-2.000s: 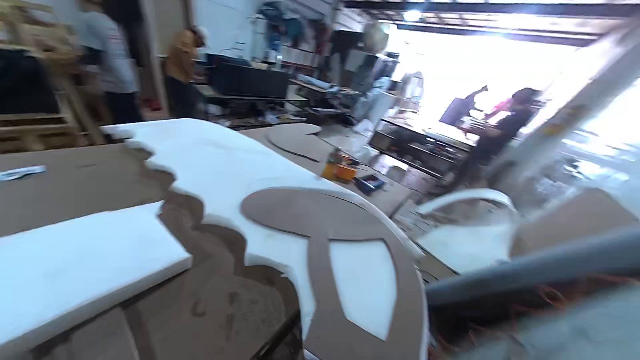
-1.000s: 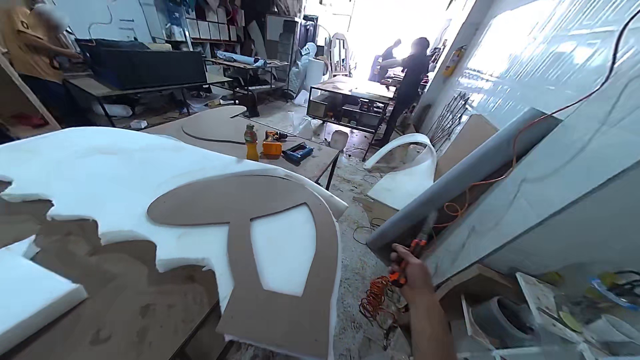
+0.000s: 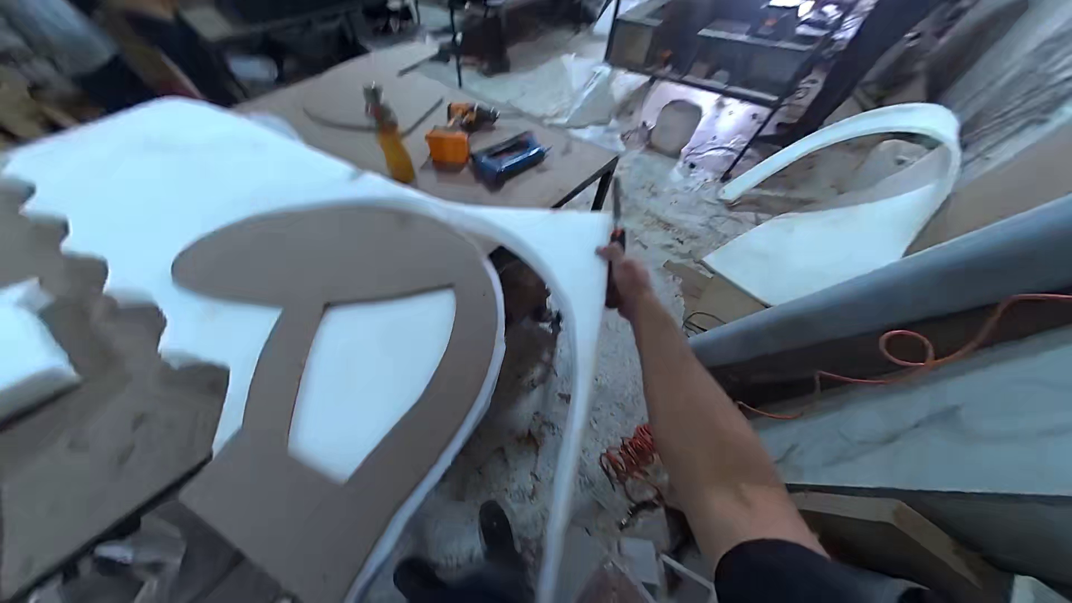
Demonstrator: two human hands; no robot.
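My right hand grips a knife-like tool with a black and orange handle, its thin blade pointing up, beside the corner of a white foam strip. This foam offcut curves down, separated by a gap from the edge of the large white foam sheet. A grey-brown board template with a cut-out lies on the sheet. My left hand is out of view.
A farther table holds a bottle of yellow liquid, an orange box, a drill and a blue tool. Right are a curved foam piece, a grey tube and an orange coiled hose.
My right hand with the tool has moved from beside the grey tube to the foam strip's corner. The strip now stands apart from the template's curved edge. The view has tilted down.
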